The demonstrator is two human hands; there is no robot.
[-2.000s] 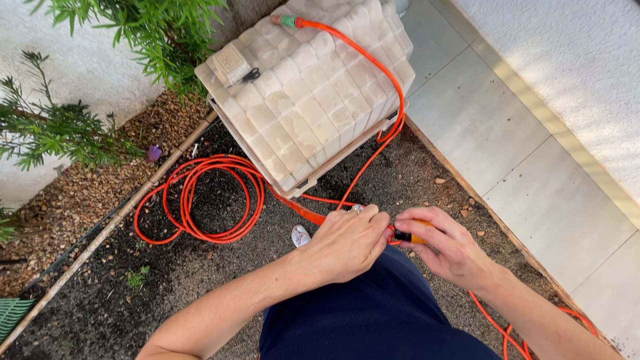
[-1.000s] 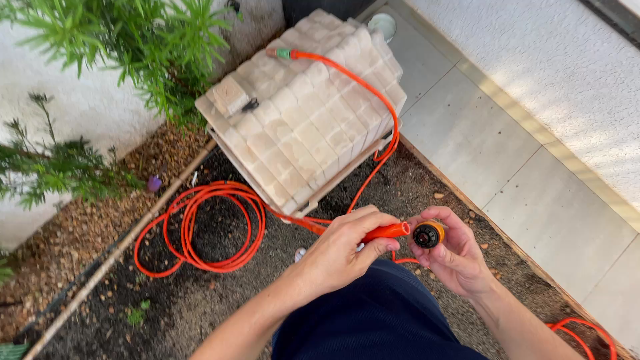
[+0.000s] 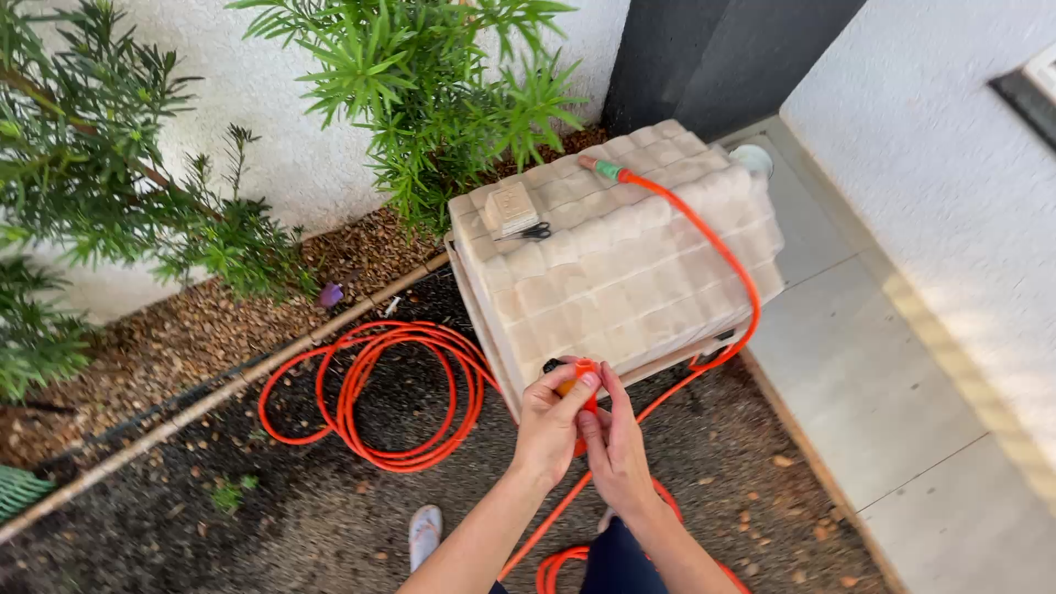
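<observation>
Both hands meet at the near edge of a beige plastic doghouse with a tile-patterned roof (image 3: 610, 280). My left hand (image 3: 549, 421) is closed around an orange-and-black hose fitting (image 3: 566, 386), with its thumb on an orange plastic piece (image 3: 585, 367). My right hand (image 3: 615, 445) grips that orange piece from the right, below its open top end. The fingers hide much of both parts. An orange garden hose (image 3: 726, 239) arcs over the roof and ends in a green connector (image 3: 607, 170).
A coil of orange hose (image 3: 355, 412) lies on dark soil at left. On the roof sit a small beige block (image 3: 511, 206) and black-handled scissors (image 3: 536, 231). Leafy plants (image 3: 412, 99), a wooden edging strip (image 3: 239, 379) and a tiled walkway (image 3: 874, 363) surround the soil.
The orange-and-black fitting has passed from my right hand to my left. Both hands are now close together, holding the parts upright. The view has shifted.
</observation>
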